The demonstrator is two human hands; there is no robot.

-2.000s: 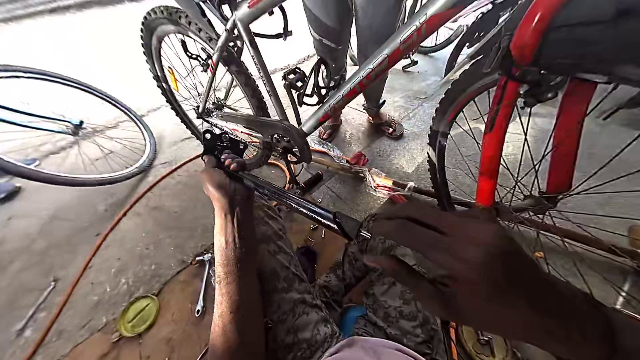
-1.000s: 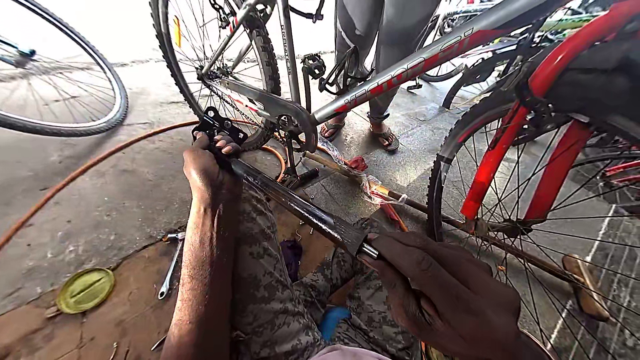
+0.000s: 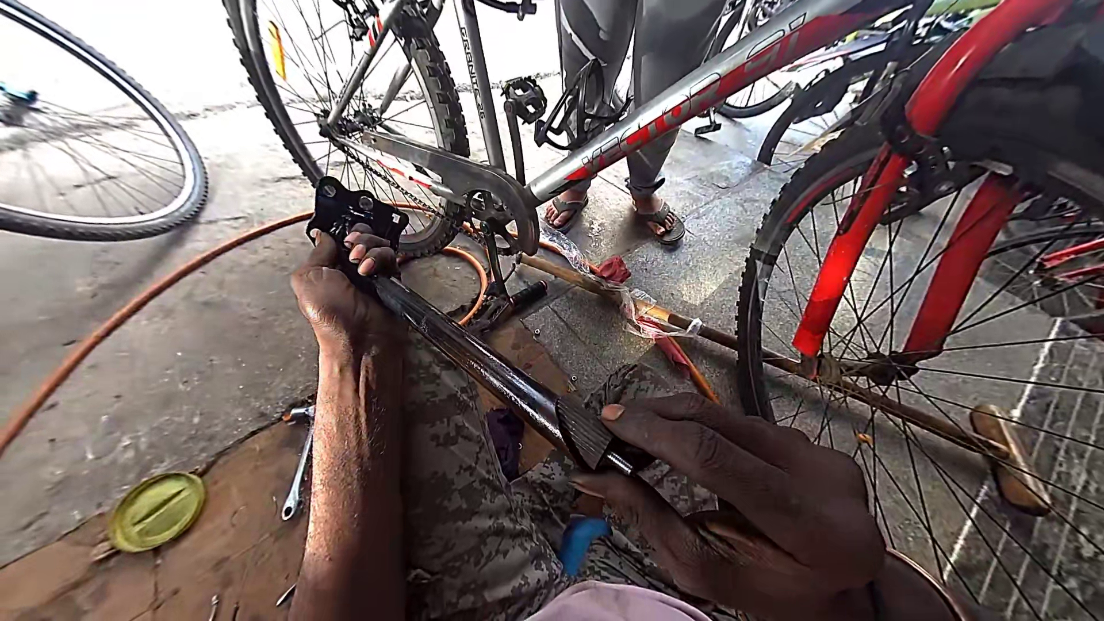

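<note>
A black metal tube (image 3: pixel 483 358) lies slantwise over my lap, with a black bracket plate (image 3: pixel 355 211) with holes at its far end. My left hand (image 3: pixel 345 280) is closed round the tube just below that plate. At the near end are a dark ribbed collar (image 3: pixel 585 431) and a short silver tip (image 3: pixel 623 461). My right hand (image 3: pixel 742 500) has its index finger on top of the collar and its thumb below, pinching this end; its other fingers are curled and partly hidden.
A grey and red bicycle (image 3: pixel 673 112) stands ahead, a person's sandalled feet (image 3: pixel 660 220) behind it. At the right is a red-forked wheel (image 3: pixel 750 302). A loose wheel (image 3: pixel 185 172), orange hose (image 3: pixel 112 323), wooden-handled pole (image 3: pixel 716 335), spanner (image 3: pixel 297 483) and yellow-green lid (image 3: pixel 157 511) lie around.
My right hand, blurred over the near end of the tube two seconds ago, now pinches the collar there. My left hand keeps its hold by the bracket. The view has shifted.
</note>
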